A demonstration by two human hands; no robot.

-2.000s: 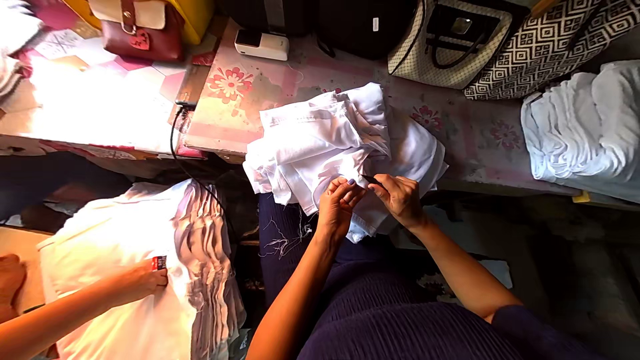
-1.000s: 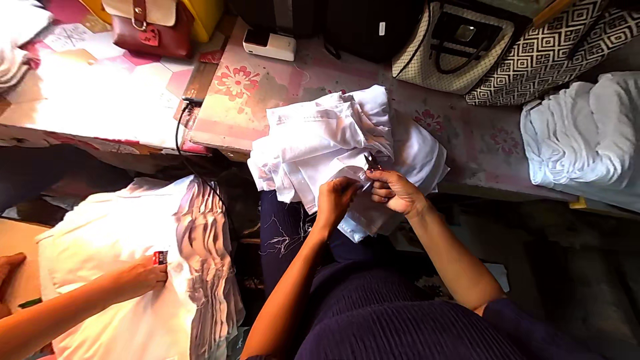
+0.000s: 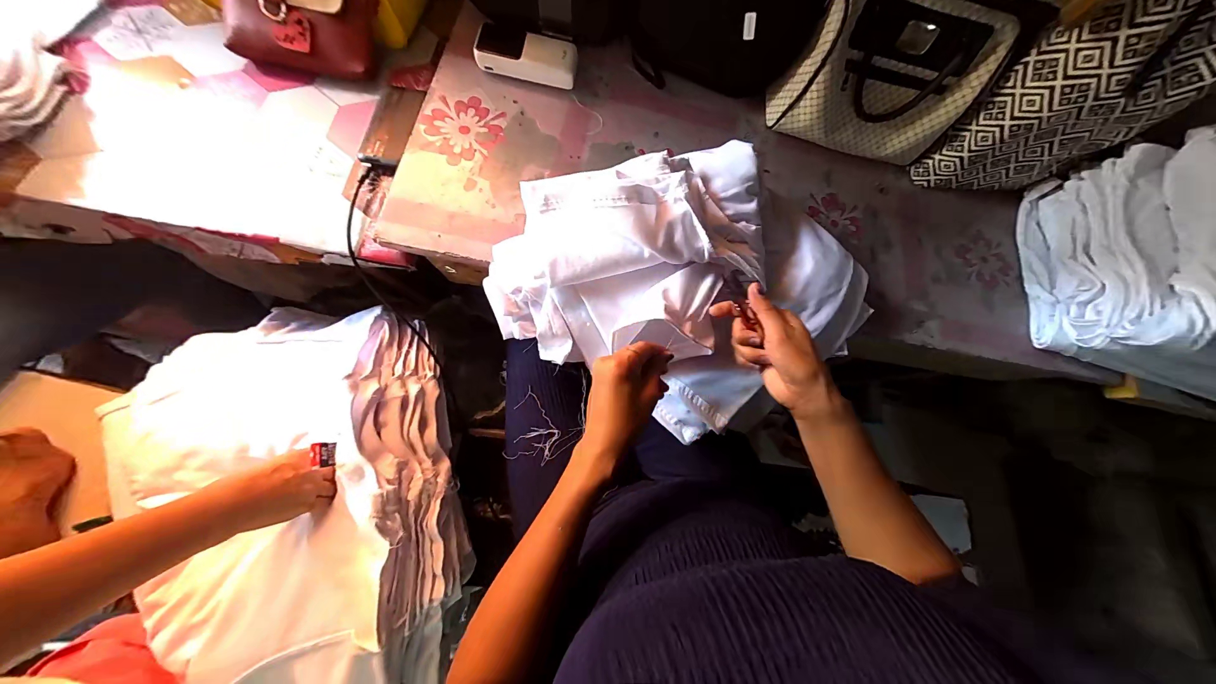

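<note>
White folded garments (image 3: 617,228) lie in a loose heap over the table's front edge, partly on my lap. My left hand (image 3: 629,380) pinches a corner of the white cloth at the heap's near side, its fingers closed. Just right of it, my right hand (image 3: 774,347) holds a small dark cutting tool (image 3: 743,293), probably thread snips, with the tip pointing up over the cloth. Whether its blades are apart is too small to tell. Loose thread ends (image 3: 543,439) lie on my dark trousers below the heap.
Another person's hand (image 3: 304,480), holding a small red item, rests on a white garment stack (image 3: 228,399) at left. A black cable (image 3: 353,228) hangs between the tables. Behind the heap are a white device (image 3: 525,57) and handbags (image 3: 893,85); folded white cloth (image 3: 1121,256) lies right.
My hands have moved apart; they were close together at the cloth two seconds ago. The other person's hand stays on the stack at left.
</note>
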